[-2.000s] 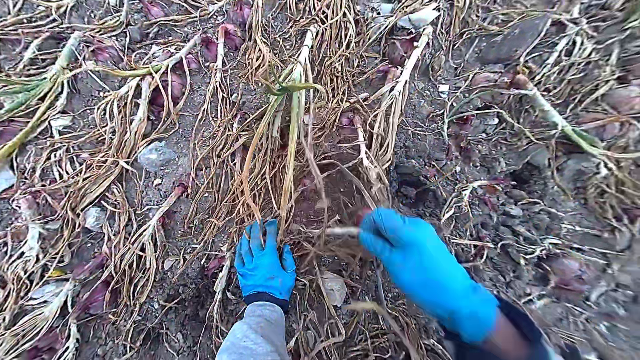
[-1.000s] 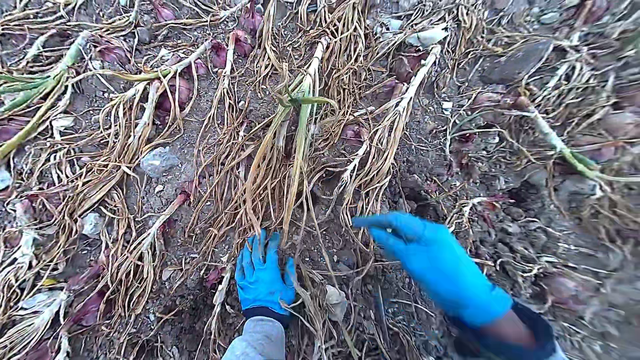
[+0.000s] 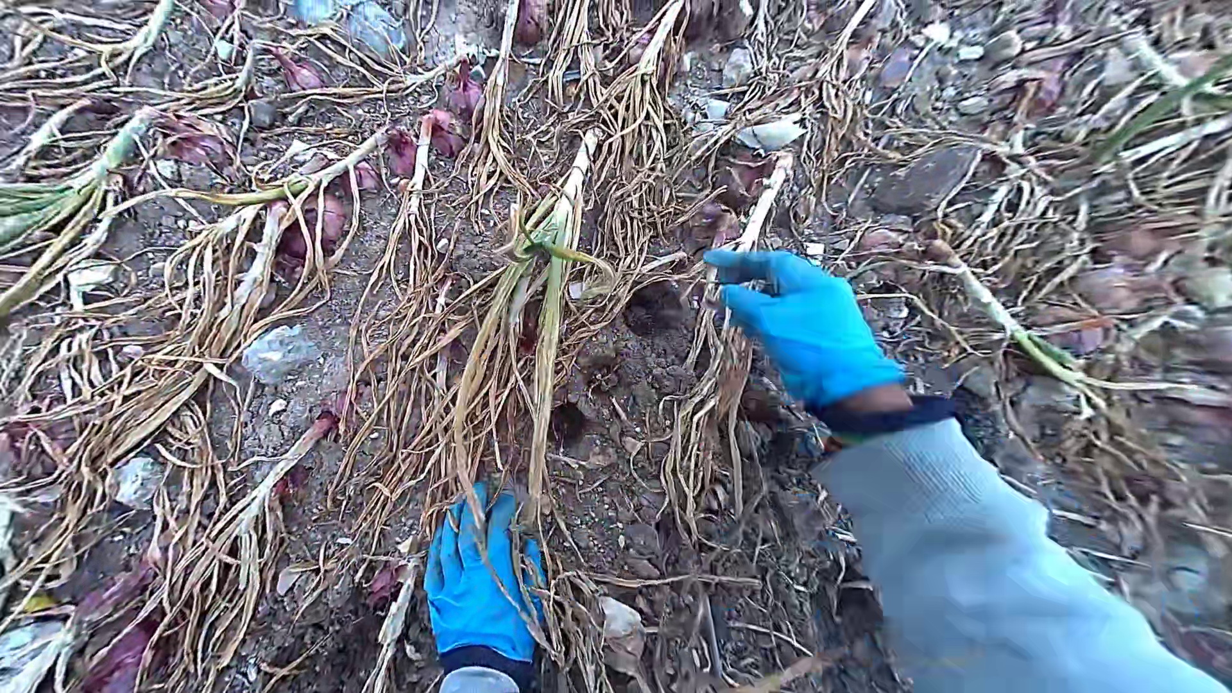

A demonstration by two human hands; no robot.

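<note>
My left hand (image 3: 484, 577), in a blue glove, rests low near the middle on the soil, fingers apart, with dry onion leaves around and across it. Farther right, my right hand (image 3: 808, 322), also gloved in blue, is at a bundle of dry onion leaves (image 3: 722, 404); whether its thumb and fingers grip the stem cannot be told. That bundle's pale stem (image 3: 767, 202) points up and away. Between the hands lies another onion top (image 3: 553, 289), partly green, its leaves trailing down to my left hand.
Red onions (image 3: 318, 223) with dried tops lie on both sides. Pale stones (image 3: 279, 353) sit among them, with a larger dark stone (image 3: 926, 180) at the upper right. Small hollows (image 3: 657, 310) show in the soil. A green-tipped onion stalk (image 3: 1011, 327) lies at the right.
My right hand has moved up and forward to the leaf bundle on the right. The pale stalk seen at it two seconds ago is no longer there. My left hand stays on the ground.
</note>
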